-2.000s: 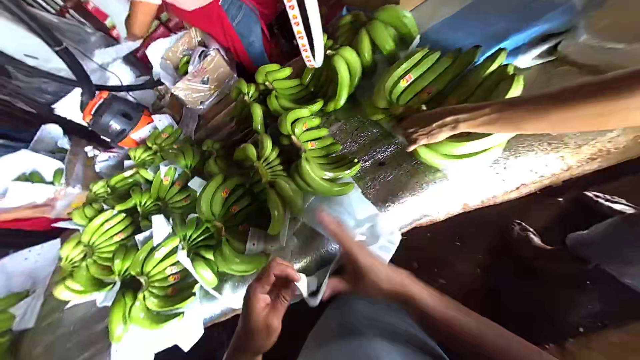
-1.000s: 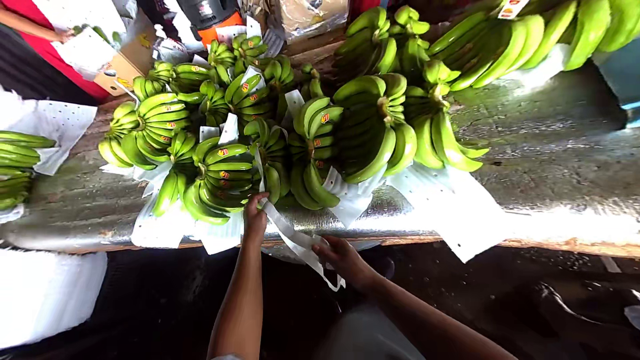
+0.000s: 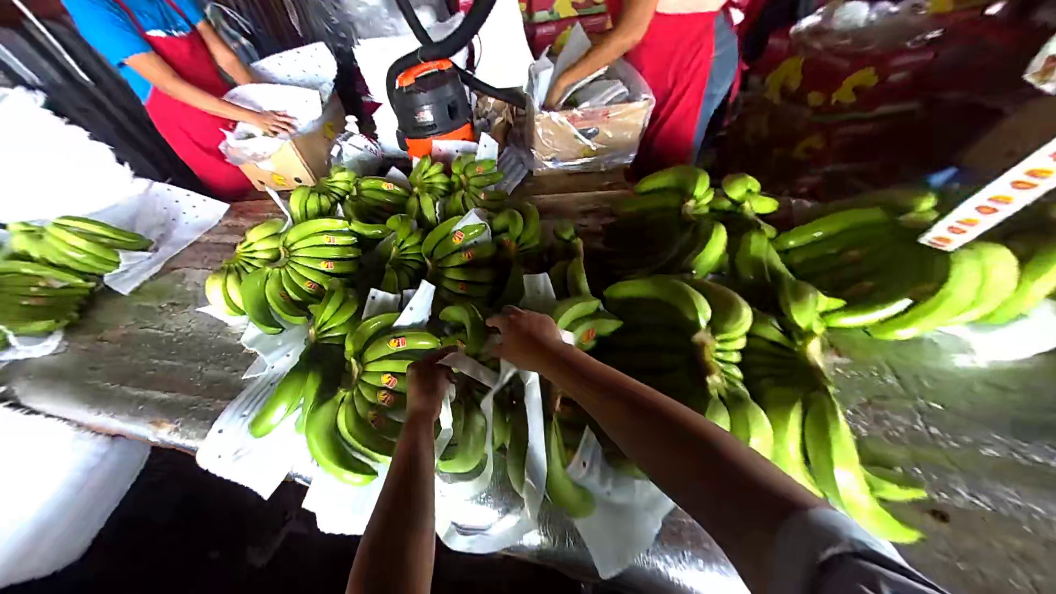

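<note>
Hands of green bananas, many with small stickers, lie on the table. My left hand [image 3: 429,384] is at the right side of a stickered banana bunch [image 3: 388,363], with its fingers on one end of a white paper strip [image 3: 495,388]. To its right, my right hand [image 3: 521,337] reaches over a banana hand near the middle, its fingers at the strip's other part. The strip hangs in loops between and below both hands. White paper sheets [image 3: 619,495] stick out beneath the bananas at the front edge. My fingertips are partly hidden among fruit and paper.
More green bananas [image 3: 685,305] lie at the right and others [image 3: 49,272] at the far left. Behind stands an orange and black vacuum cleaner [image 3: 433,103]. Two people in red aprons work at cardboard boxes [image 3: 590,132] across the table. A strip of stickers [image 3: 998,198] hangs at upper right.
Both hands have moved from the table's front edge in among the bananas, with the white strip. The view has turned and shifted strongly.
</note>
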